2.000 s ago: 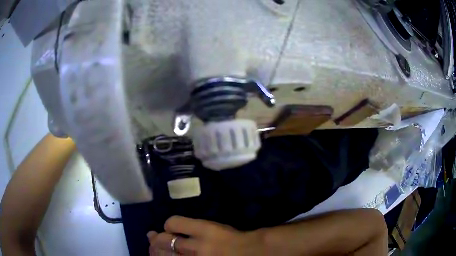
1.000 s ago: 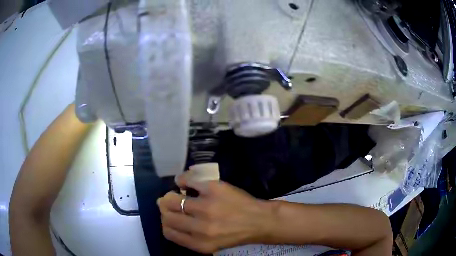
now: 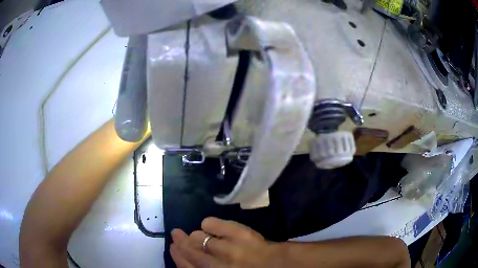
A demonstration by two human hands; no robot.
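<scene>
Dark cloth (image 3: 325, 193) lies on the machine bed, with its straight dark band (image 3: 183, 193) running under the front of the machine head (image 3: 346, 57). My right hand (image 3: 225, 243), bare with a ring, lies on the band in front of the head. Its fingers are bent and close together; whether they pinch cloth cannot be told. My left forearm (image 3: 78, 188) reaches in from the left, and my left hand is hidden behind the head. The curved whitish guard (image 3: 293, 99) partly covers a small cream knob (image 3: 255, 200). The needle tip and presser foot are not clear.
The grey lamp tube (image 3: 131, 99) hangs left of the head. A white ribbed tension knob (image 3: 332, 149) sticks out of the head's front. A pale bed cover (image 3: 149, 196) with a dark outline is left of the cloth. Clear plastic (image 3: 424, 178) lies at right.
The view has shifted, so the head sits farther right and more of its front shows. My right hand has moved from beside the cream knob down onto the band.
</scene>
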